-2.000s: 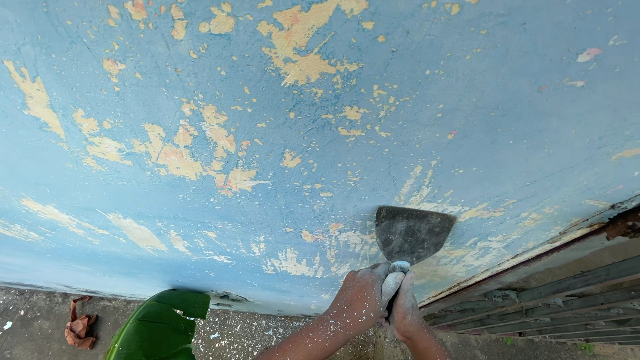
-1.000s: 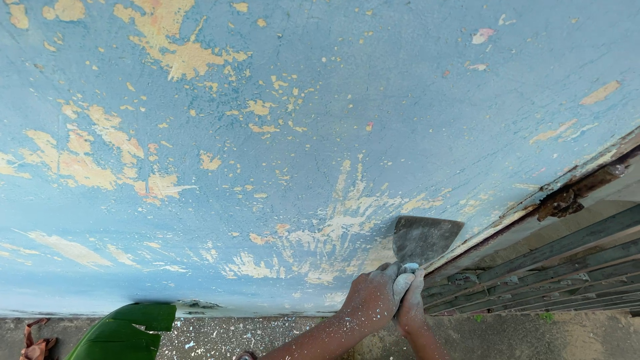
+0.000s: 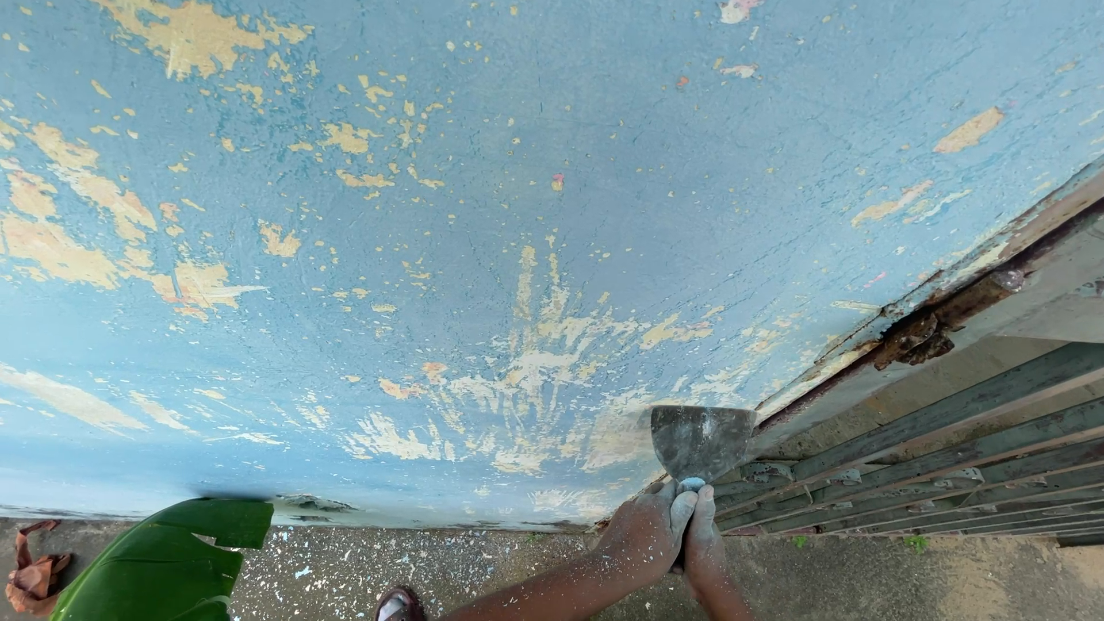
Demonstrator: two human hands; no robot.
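A paint scraper (image 3: 703, 438) with a wide, stained metal blade has its top edge at the blue painted wall (image 3: 483, 216), near the wall's right-hand corner. My left hand (image 3: 642, 536) and my right hand (image 3: 705, 543) are both closed around its dark handle, thumbs side by side just below the blade. Pale dust covers the fingers, and white flecks dot the left forearm. Around the blade the blue paint is scratched through to cream patches (image 3: 543, 371). Part of the handle is hidden by the hands.
Green-grey metal louvre slats (image 3: 914, 440) and a rusty frame edge (image 3: 931, 332) are at the right. A large green leaf (image 3: 159, 565) rises at the lower left beside a dry brown leaf (image 3: 36, 573). Paint chips lie on the ground (image 3: 345, 561); a foot in footwear (image 3: 401, 604) shows below.
The scraper, held in both hands throughout, has moved right along the wall to beside the metal frame. The view has shifted to the right.
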